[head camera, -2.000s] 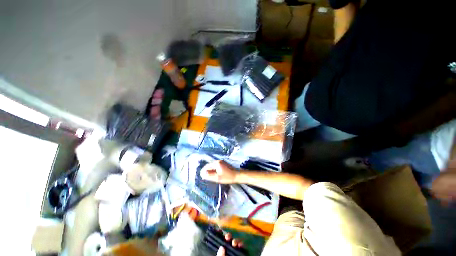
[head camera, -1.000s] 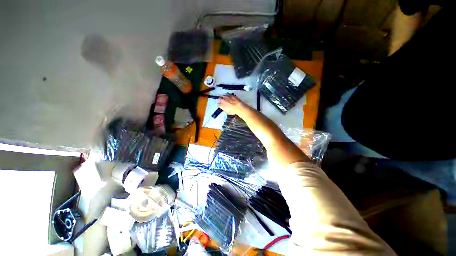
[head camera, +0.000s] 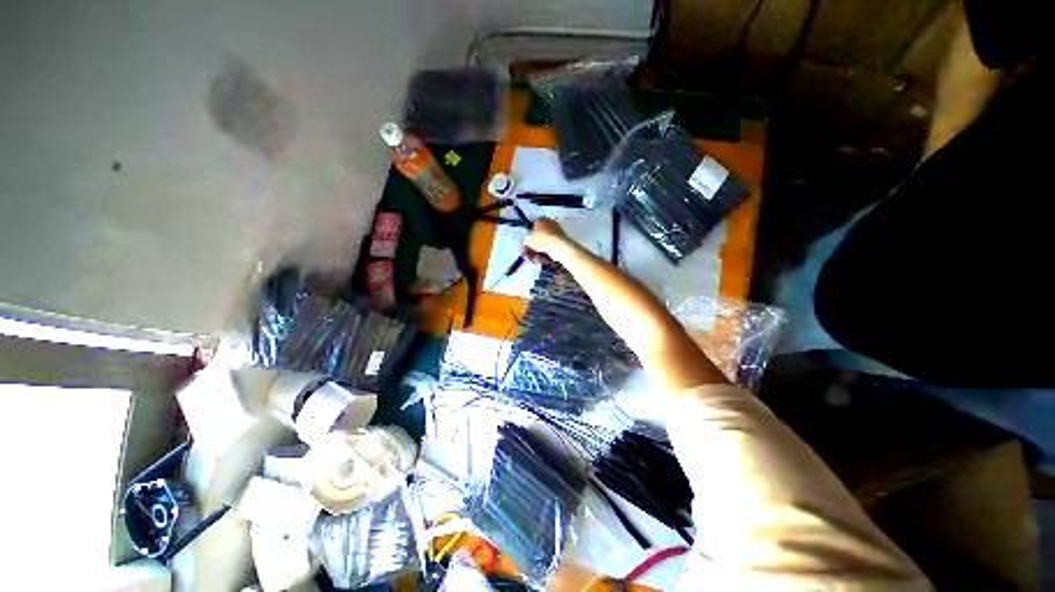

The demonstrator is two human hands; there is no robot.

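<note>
My right hand (head camera: 540, 241) reaches in from the lower right over the upper white sheet (head camera: 671, 272). Its fingers are closed at a thin black rod (head camera: 523, 215) that sticks out beyond them; the grip itself is small and blurred. Another black rod (head camera: 553, 200) lies beside a small white-topped pot (head camera: 500, 185). Below my forearm lie a bag of dark rods (head camera: 561, 324), another bagged batch (head camera: 523, 497) and loose black rods (head camera: 642, 474). My left hand is out of the picture.
Filled bags (head camera: 677, 202) lie at the sheet's far end. An orange bottle (head camera: 426, 174) and pink-red packets (head camera: 385, 235) are by the wall. White rolls (head camera: 347, 468) and a black round housing (head camera: 154, 515) are at left. A person in dark clothing (head camera: 960, 254) is at right.
My right hand came from the lower bagged rods up to the upper sheet. Over the last second it has moved little, and a rod now shows past its fingers. My left hand, earlier holding black rods, left view.
</note>
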